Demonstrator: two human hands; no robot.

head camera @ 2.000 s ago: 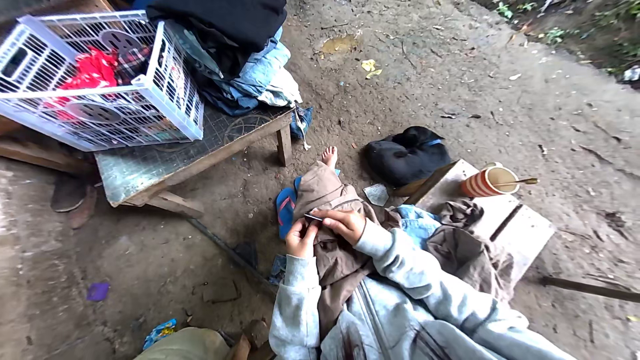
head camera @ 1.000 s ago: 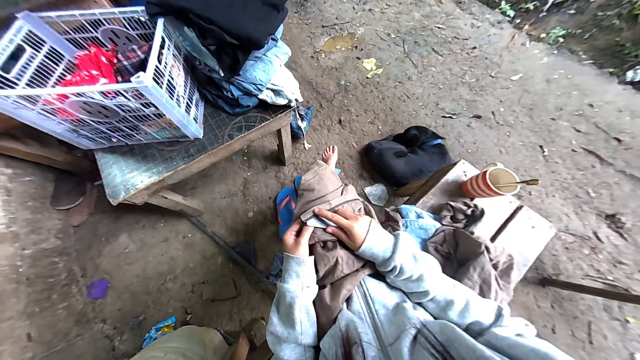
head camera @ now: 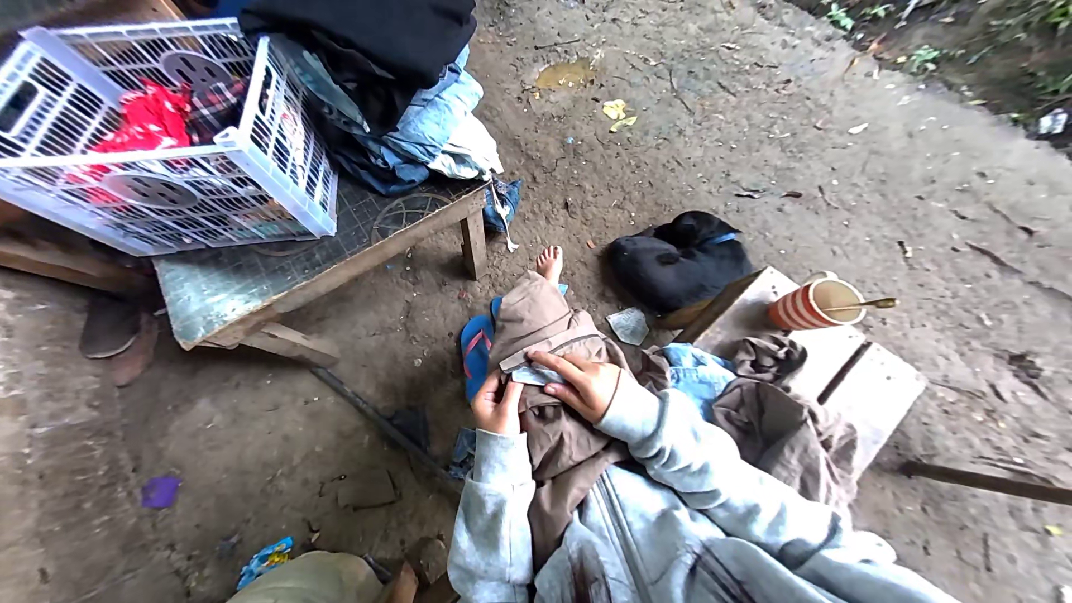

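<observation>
A brown cloth garment [head camera: 569, 435] lies over my lap and knee. Both hands are at a folded edge of it, where a small pale, light-blue piece of fabric [head camera: 536, 375] shows. My left hand [head camera: 498, 404] pinches the left end of this piece between thumb and fingers. Over its right end lies my right hand [head camera: 584, 383], thumb on the pale piece and index finger stretched along the brown edge. Whether a needle or another small tool is between the fingers cannot be told.
A wooden bench [head camera: 335, 280] holds a white plastic crate [head camera: 285, 159] and piled clothes [head camera: 419, 109]. A black dog [head camera: 678, 260] lies curled by a wooden stool [head camera: 879, 385] bearing a striped cup [head camera: 800, 308] and cloth. A blue flip-flop [head camera: 476, 352] is beside my leg.
The small pale piece between my hands shows flatter and wider than two seconds ago. My right hand's fingers have shifted and straightened along the brown edge.
</observation>
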